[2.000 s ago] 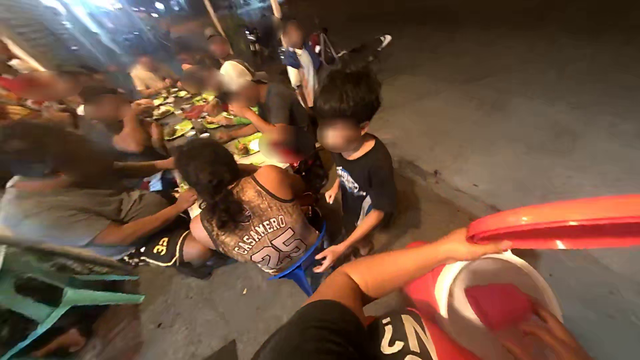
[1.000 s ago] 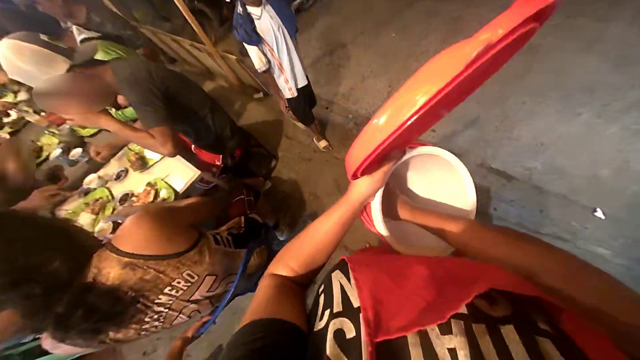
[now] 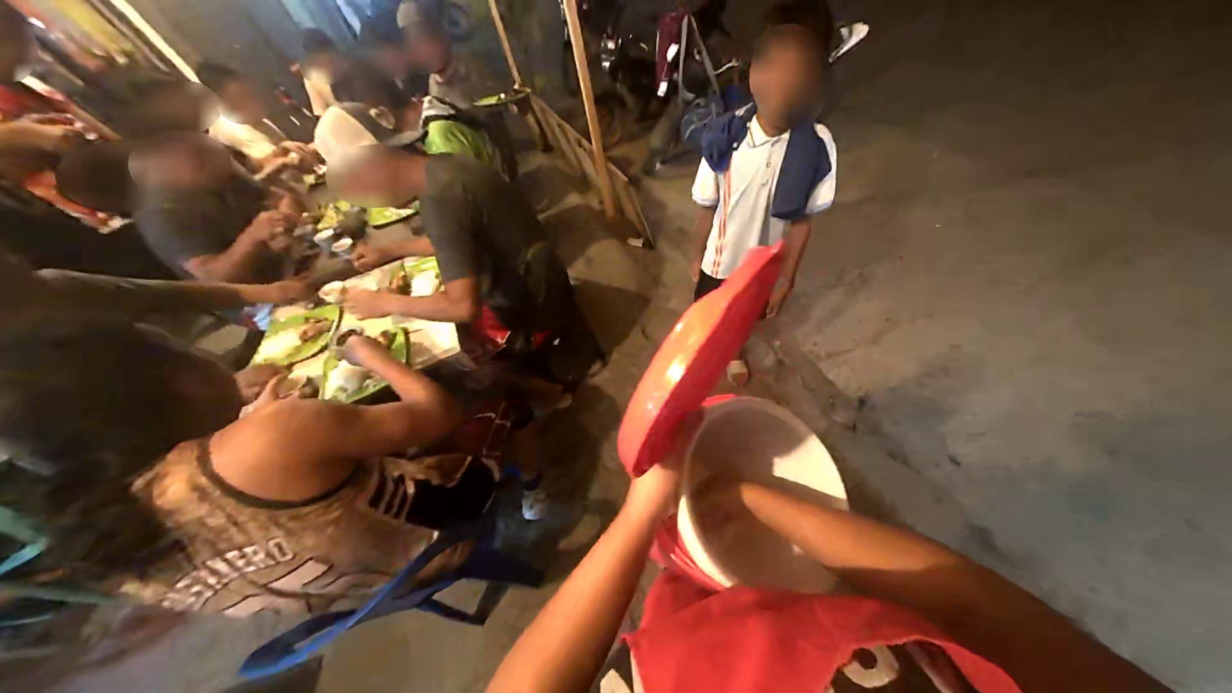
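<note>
My left hand (image 3: 666, 474) is shut on the red plastic lid (image 3: 698, 361), which stands tilted up beside the rim of a white round bucket (image 3: 828, 460). Deep inside that bucket is my right hand (image 3: 717, 502); its fingers are blurred and what they touch cannot be made out. Red cloth (image 3: 770, 635) hangs over my front, just below the bucket, and more red shows along the bucket's near left side.
A person in a white shirt (image 3: 746, 212) stands beyond the bucket. On the left, people sit around a table (image 3: 438, 337) with food on green leaves. A blue plastic chair (image 3: 356, 616) is at lower left, under a seated person. Wooden poles (image 3: 589, 115) stand behind.
Two seconds ago my right hand was at the bucket with a red thing in it; that thing no longer shows. The lid has gone from lying nearly flat to tilted up. The view has shifted.
</note>
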